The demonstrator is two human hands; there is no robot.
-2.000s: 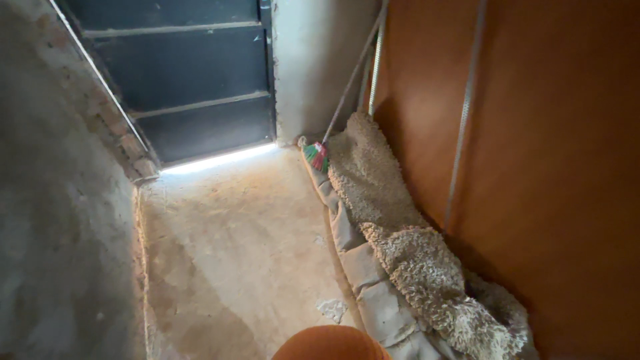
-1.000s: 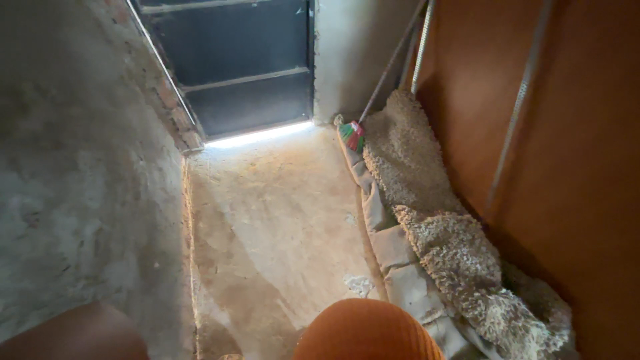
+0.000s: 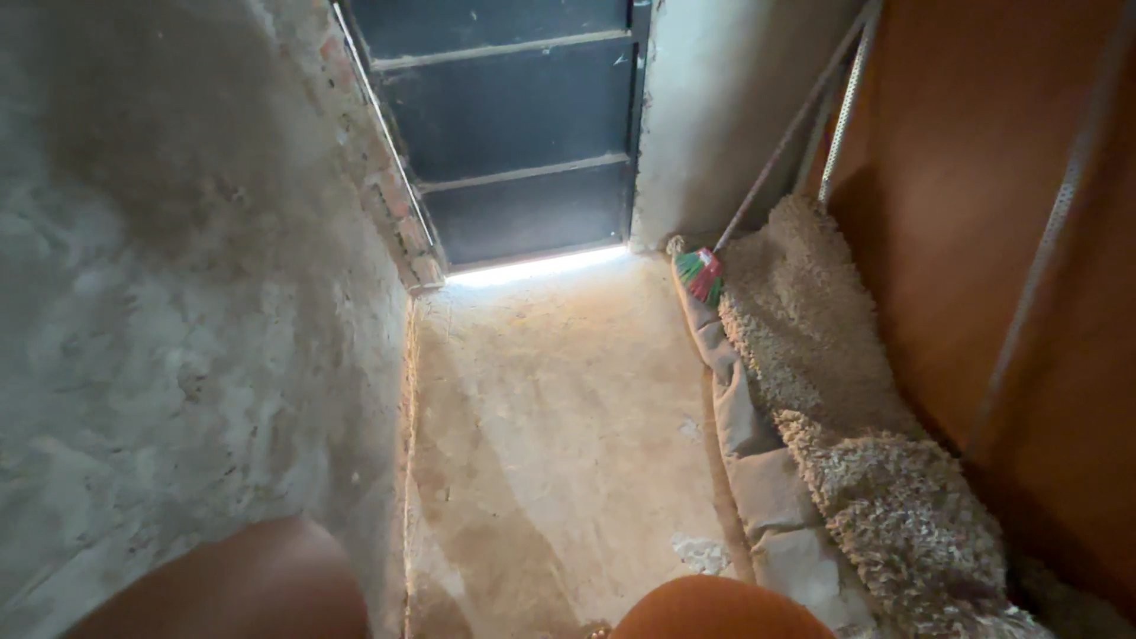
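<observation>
Neither my left hand nor my right hand shows in the head view. A blurred bare part of a body (image 3: 240,586), perhaps a knee or an arm, fills the bottom left. An orange rounded form (image 3: 719,612), seemingly clothing, rises at the bottom centre. To the right, a beige shaggy rug (image 3: 816,355) lies folded over a grey padded cloth or mat (image 3: 772,488) on the concrete floor (image 3: 550,426). A broom with green and red bristles (image 3: 701,275) leans by the rug's far end, its bristles down.
A dark metal door (image 3: 524,133) stands ahead, with bright light under its lower edge. A rough plastered wall (image 3: 204,319) runs along the left. On the right is a brown panel or hanging sheet (image 3: 958,222) with pale strips (image 3: 1047,231).
The bare body part at the bottom left, out of view two seconds ago, has come into view and stands higher now. The rug, broom and door stay as they were.
</observation>
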